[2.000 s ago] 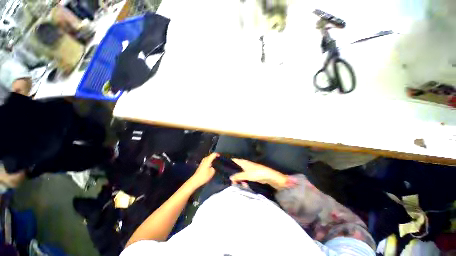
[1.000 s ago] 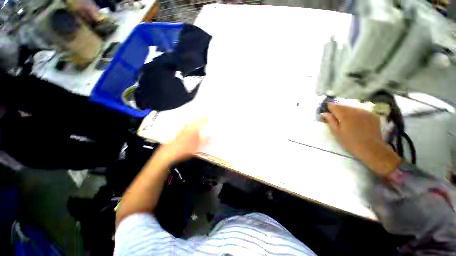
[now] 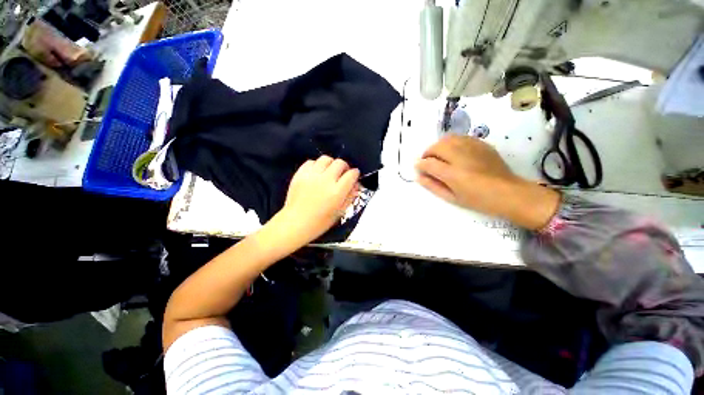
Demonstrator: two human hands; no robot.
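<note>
A black garment piece (image 3: 286, 116) lies spread on the white table, its left end over the blue basket. A small black-and-white patterned panel (image 3: 357, 207) shows at its lower right. My left hand (image 3: 320, 197) grips the garment's lower edge beside the panel, fingers bent over the cloth. My right hand (image 3: 467, 171) is on the table just below the presser foot and needle (image 3: 450, 112), its fingers curled; whether it holds anything is hidden. The sewing machine head (image 3: 525, 38) is at the upper right. A thin thread (image 3: 372, 173) shows by my left fingers.
The blue basket (image 3: 116, 146) at the table's left end holds a pale green tape roll (image 3: 145, 168). Black-handled shears (image 3: 571, 150) and a thin dark metal tool (image 3: 608, 92) lie right of the needle. Dark cloth (image 3: 69, 239) is heaped low left.
The black garment has come from the basket onto the table, with my left hand now on it. My right hand has moved left and rests below the needle. The view has shifted.
</note>
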